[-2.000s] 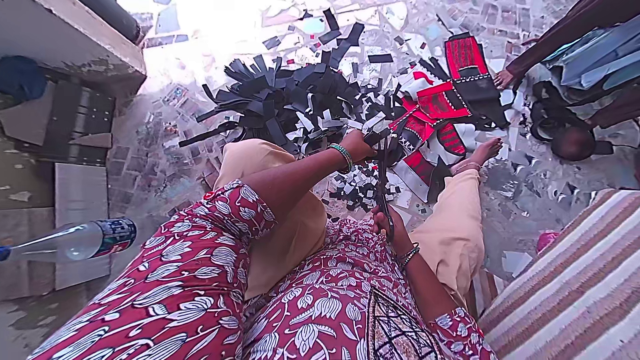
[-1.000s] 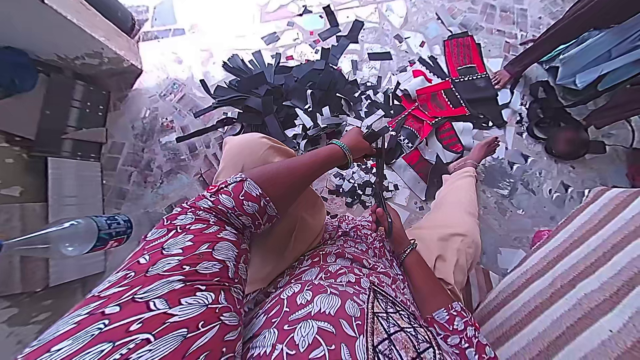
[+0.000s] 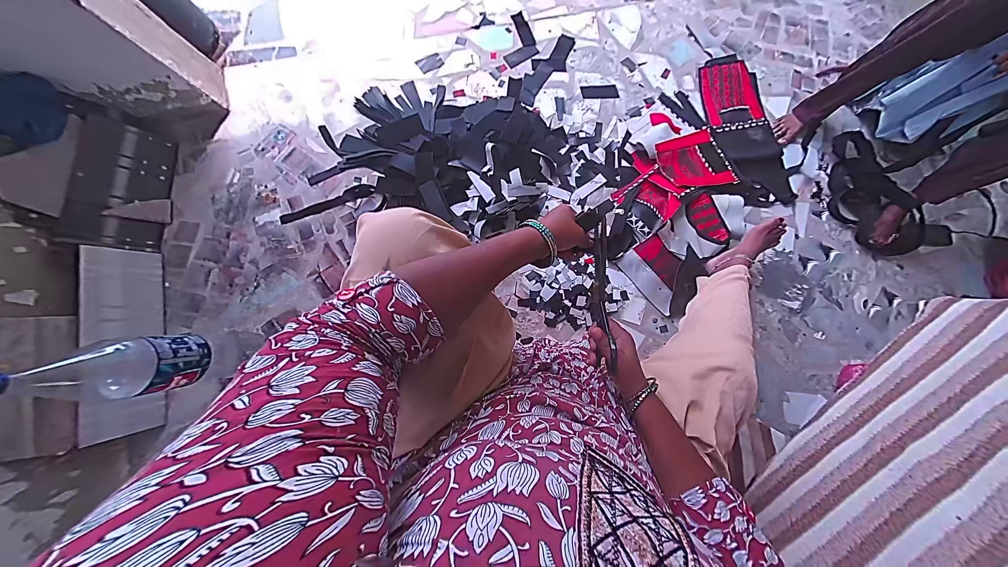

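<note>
My left hand [image 3: 565, 228] pinches a small black strip [image 3: 588, 220] at the tips of large dark scissors [image 3: 601, 276]. The scissors' handles are in my right hand [image 3: 618, 356], closer to my lap, with the blades pointing away from me. Below the blades lies a heap of small black and white cut pieces [image 3: 557, 295]. Beyond my left hand spreads a big pile of black strips [image 3: 465, 142], mixed with white ones. Red and black patterned pieces [image 3: 685, 161] with beaded-looking edges lie to the right of it.
A plastic bottle [image 3: 150, 366] lies at the left, near grey slabs [image 3: 122, 291]. A striped cloth [image 3: 906, 441] covers the lower right. At the upper right are another person's feet [image 3: 787, 127], black straps [image 3: 866, 185] and bluish fabric [image 3: 937, 98]. My bare foot [image 3: 762, 239] rests beside the red pieces.
</note>
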